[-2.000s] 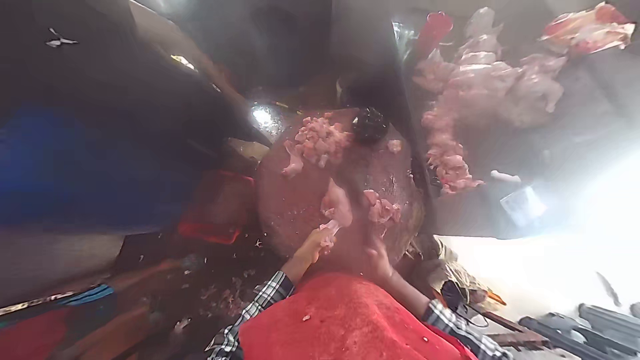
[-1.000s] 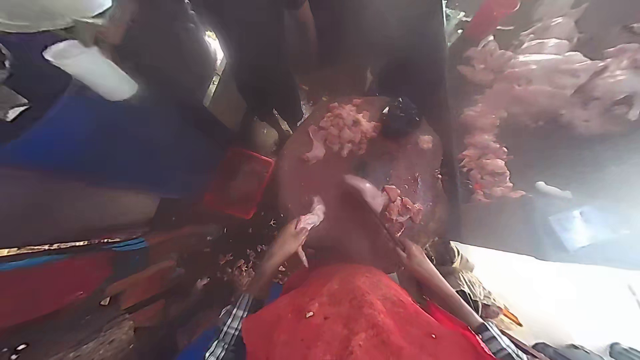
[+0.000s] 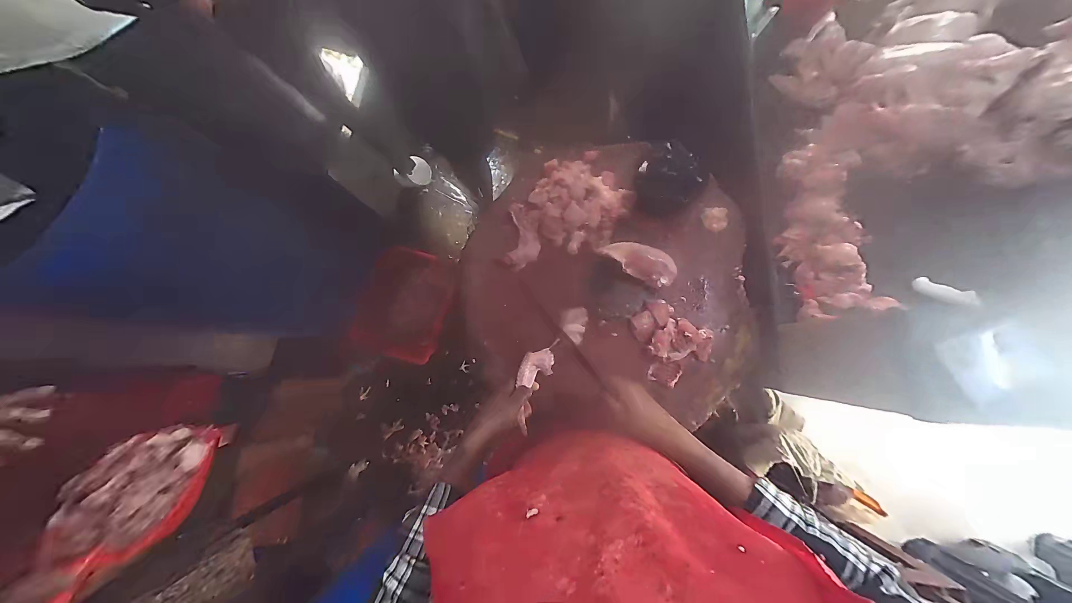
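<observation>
A round chopping block (image 3: 536, 289) carries a pile of cut raw meat (image 3: 578, 201), a longer meat piece (image 3: 641, 261) and a smaller heap of chunks (image 3: 672, 335). My left hand (image 3: 508, 412), near the block's front edge, grips a pale raw meat strip (image 3: 534, 367). To its right, my right hand (image 3: 621, 395) is closed around a knife, its handle hidden. The knife's dark, thin-looking blade (image 3: 563, 329) slants up and left over the block, beside a small pale meat piece (image 3: 574, 324). A dark, shiny object (image 3: 668, 177) rests at the block's far side.
Raw poultry (image 3: 921, 117) is heaped on a surface at right, near a white object (image 3: 945, 291). A red crate (image 3: 406, 306) is left of the block. Farther left, a red container (image 3: 134, 494) holds meat pieces. A red apron (image 3: 611, 519) covers my front.
My right hand and the knife have moved left, closer to my left hand. The longer meat piece now lies apart from both hands. The view has shifted.
</observation>
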